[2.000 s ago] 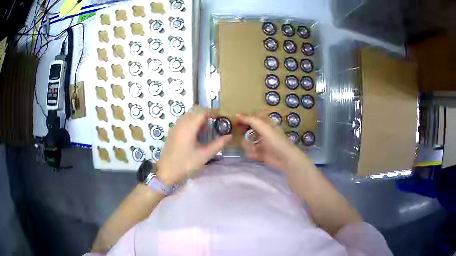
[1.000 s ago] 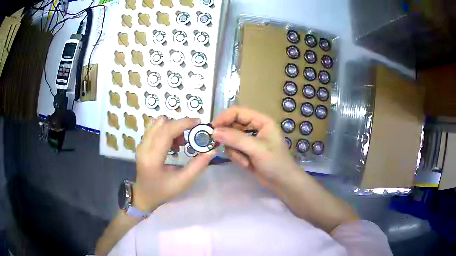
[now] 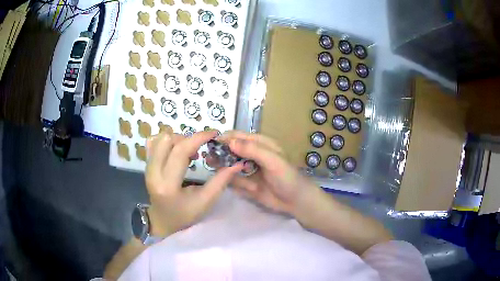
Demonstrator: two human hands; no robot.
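My left hand (image 3: pixel 183 175) and my right hand (image 3: pixel 268 170) meet over the near right corner of the foam tray (image 3: pixel 236 82). A round component (image 3: pixel 220 153), tilted and blurred, is between their fingertips. A second round component (image 3: pixel 248 167) shows at the right hand's fingers. The foam tray holds pale-ringed components in its right columns; its left columns show empty tan holes. To its right, the clear plastic tray (image 3: pixel 370 115) has a brown cardboard sheet (image 3: pixel 288 82) with columns of dark-rimmed components on its right part.
A light grey gauge (image 3: pixel 75 65) on a dark stand is at left beside a small tan fixture board (image 3: pixel 99 88). Cables run at the upper left. Another cardboard sheet (image 3: pixel 432 148) in clear plastic lies at right. A dark pile (image 3: pixel 27 77) stands at far left.
Both hands moved left from the plastic tray to the foam tray's near corner. The held component showed its pale ring face a second ago and is now tilted. The view has shifted.
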